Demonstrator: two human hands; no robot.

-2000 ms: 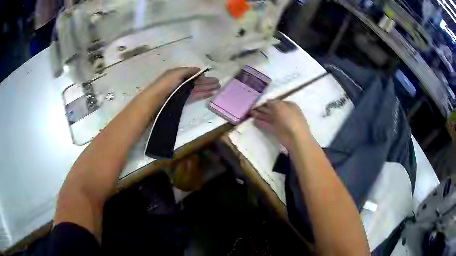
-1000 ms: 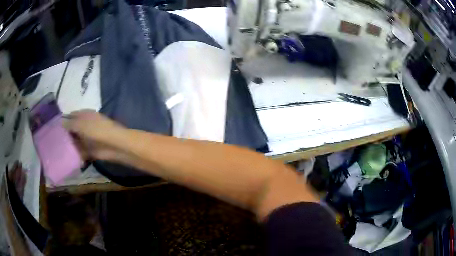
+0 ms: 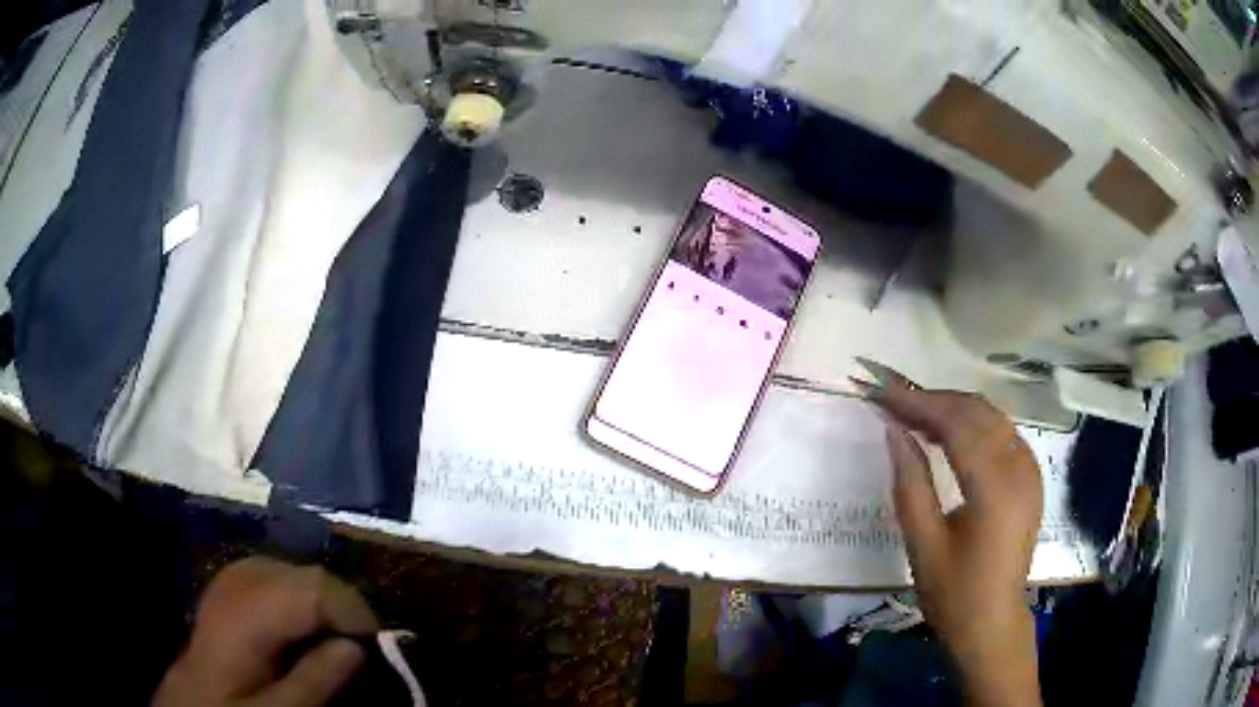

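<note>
The smartphone [image 3: 701, 339] lies on the white machine table with its screen lit pink-white. My right hand [image 3: 967, 477] is to its right, closed on thread snips [image 3: 880, 373] whose pointed blades stick out toward the phone. My left hand [image 3: 276, 638] is low at the left, in front of the table edge, with its fingers curled on the dark fly piece; mostly its white binding [image 3: 403, 669] shows, hanging to the right of the hand. The dark cloth itself can barely be told from the dark background. The grey and white garment [image 3: 366, 318] lies on the table at the left.
The sewing machine head [image 3: 856, 69] spans the back, with a cream round knob [image 3: 474, 116] near its needle end. A dark blue cloth bundle [image 3: 856, 173] lies under the arm. A printed ruler [image 3: 552, 497] runs along the table front. Brown-gold patterned cloth [image 3: 552, 628] shows below.
The view has turned to the right. The phone now lies by the machine arm, out of my right hand. My right hand has taken hold of the snips. My left hand has moved off the table, toward me.
</note>
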